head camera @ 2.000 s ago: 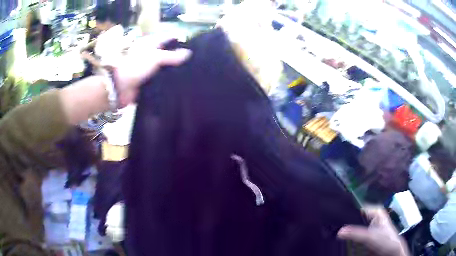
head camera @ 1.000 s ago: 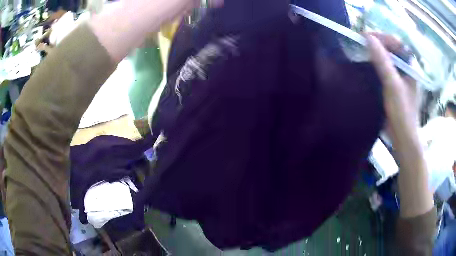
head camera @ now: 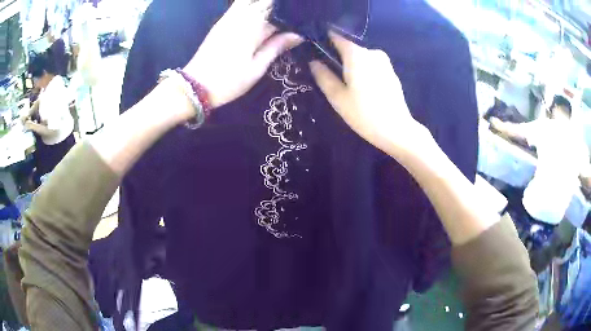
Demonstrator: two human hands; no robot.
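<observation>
A dark navy-purple top (head camera: pixel 214 258) hangs upright in front of me and fills the middle of the view. A pale looping embroidery row (head camera: pixel 277 169) runs down its front. My left hand (head camera: pixel 243 55) is at the neckline, its fingers at the collar edge. My right hand (head camera: pixel 366 87) pinches the collar (head camera: pixel 330 19) from the other side. Fingertips of both hands are partly hidden by cloth. No snips can be made out.
A person in a white top (head camera: pixel 57 106) stands at a bench on the left. Another person in white (head camera: pixel 551 152) is at a table on the right. White cloth (head camera: pixel 157 300) lies low left. Green floor (head camera: pixel 440 300) with scraps shows low right.
The top has turned so its embroidered front faces me and hangs straight. Both hands have come together at the neckline; earlier they were wide apart on the cloth.
</observation>
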